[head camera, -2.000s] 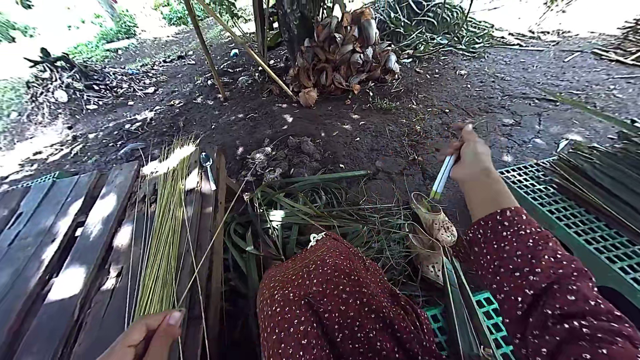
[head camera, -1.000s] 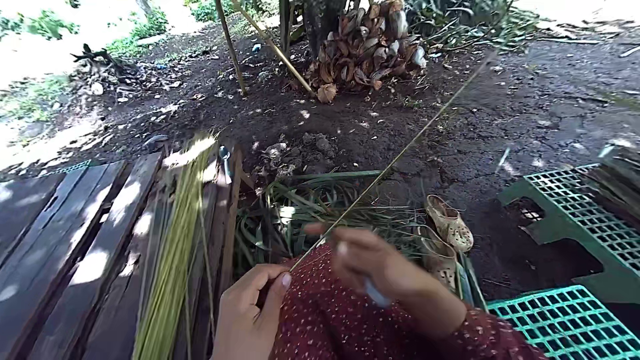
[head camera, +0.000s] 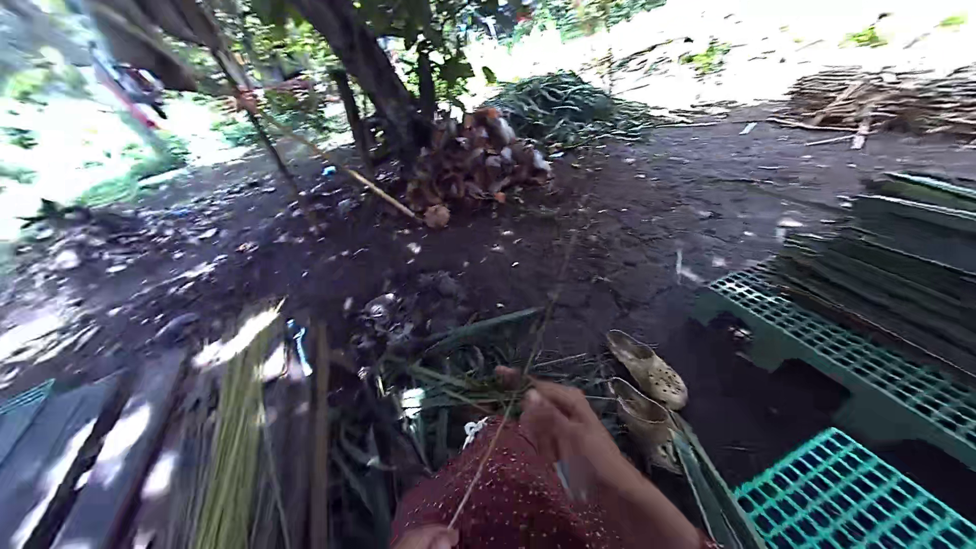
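A thin palm-leaf rib (head camera: 488, 457) runs up from my left hand (head camera: 428, 537), which pinches its lower end at the bottom edge; most of that hand is out of frame. My right hand (head camera: 560, 419) is closed around the rib farther up, over my patterned red clothing (head camera: 488, 503). A blurred pale blade or handle (head camera: 568, 476) shows under the right palm. To the left, a bundle of thin green ribs (head camera: 240, 435) lies on the wooden slats (head camera: 156, 450). Long green leaf strips (head camera: 450, 381) lie on the ground beyond my lap.
A pair of beige clogs (head camera: 656, 377) rests right of my hands. Green plastic grids (head camera: 831, 488) stand at the right, one bearing stacked dark leaves (head camera: 884, 267). Husks (head camera: 480, 160) are heaped by a tree trunk (head camera: 381, 84). A light-blue-handled tool (head camera: 300, 347) lies beside the bundle.
My right hand has come from the right side, beside the clogs, to over my lap, where it is on the rib. My left hand has left the bundle's lower end. The view has tilted up.
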